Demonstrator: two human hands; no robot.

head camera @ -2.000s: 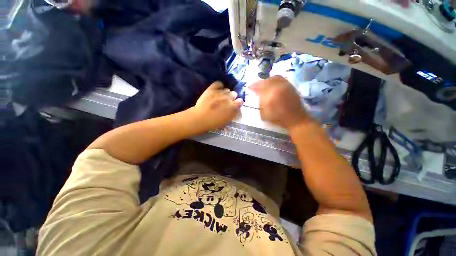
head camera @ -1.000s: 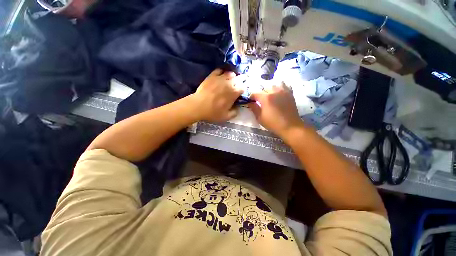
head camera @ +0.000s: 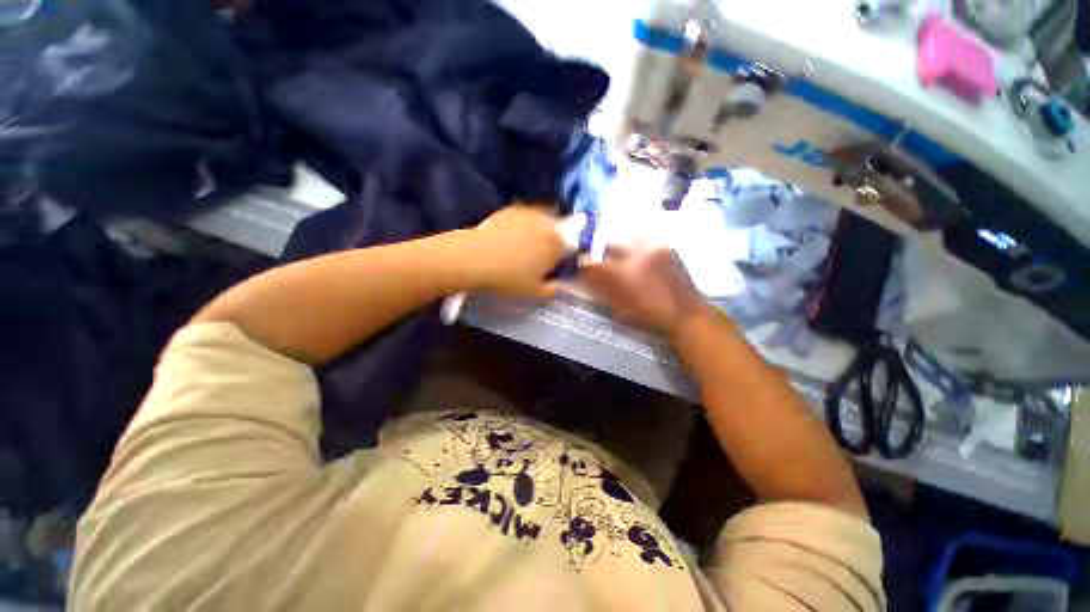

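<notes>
A large dark navy garment [head camera: 442, 132] is heaped left of the needle of the white sewing machine [head camera: 765, 132]. My left hand [head camera: 520, 249] is closed on the garment's edge in front of the needle, where a small white and blue bit shows at the fingers. My right hand [head camera: 640, 281] is just right of it, blurred, with its fingers at the same edge; whether it grips is hard to tell. Pale blue-white cut pieces [head camera: 765, 239] lie loose right of the needle. Bright lamp glare hides the needle area.
A flat black rectangle, likely a phone [head camera: 856, 275], and black-handled scissors [head camera: 876, 397] lie right of the pieces. A pink block [head camera: 956, 60] sits on the machine. The table edge [head camera: 586, 340] runs before me. A blue-rimmed basket [head camera: 1004, 562] stands low at right. Dark cloth lies far left.
The view has shifted, so the machine's top and the pink block now show. My hands stay together at the cloth edge, and a white bit now shows at my left fingers.
</notes>
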